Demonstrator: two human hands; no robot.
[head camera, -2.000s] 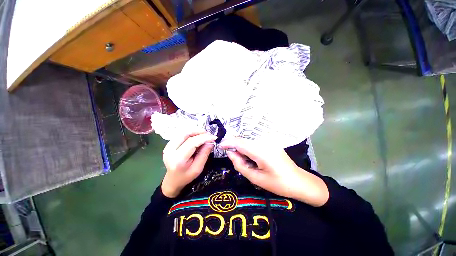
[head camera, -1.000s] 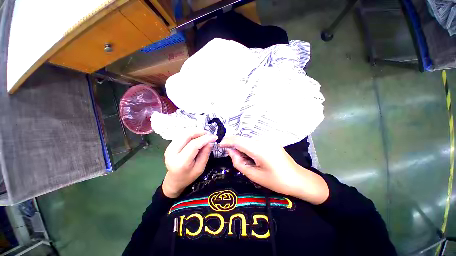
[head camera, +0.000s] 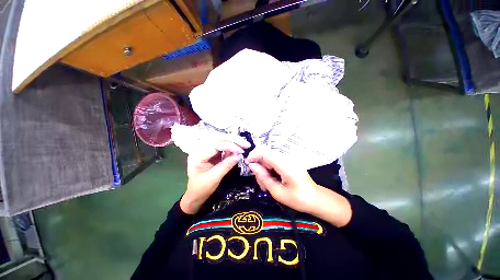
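Note:
A crumpled white garment (head camera: 312, 117) with thin dark stripes lies bunched on the lap, overexposed in large parts. A short dark trim (head camera: 248, 143) shows against it at the fingertips. My left hand (head camera: 211, 169) pinches a small striped fold of the garment and touches the trim's lower part. My right hand (head camera: 282, 183) is close beside it, thumb and finger pinched together at the same fold. Any needle or thread is too small to see.
A pale-topped table with an orange drawer (head camera: 123, 49) is at the upper left. A red lined bin (head camera: 158, 119) stands beside a grey cloth-covered stand (head camera: 55, 136). Another blue-edged stand (head camera: 485, 71) at the upper right holds striped cloth (head camera: 488, 31).
The view has shifted slightly. My left fingers have moved up over part of the dark trim, so less of it shows. My right hand stays near the same fold.

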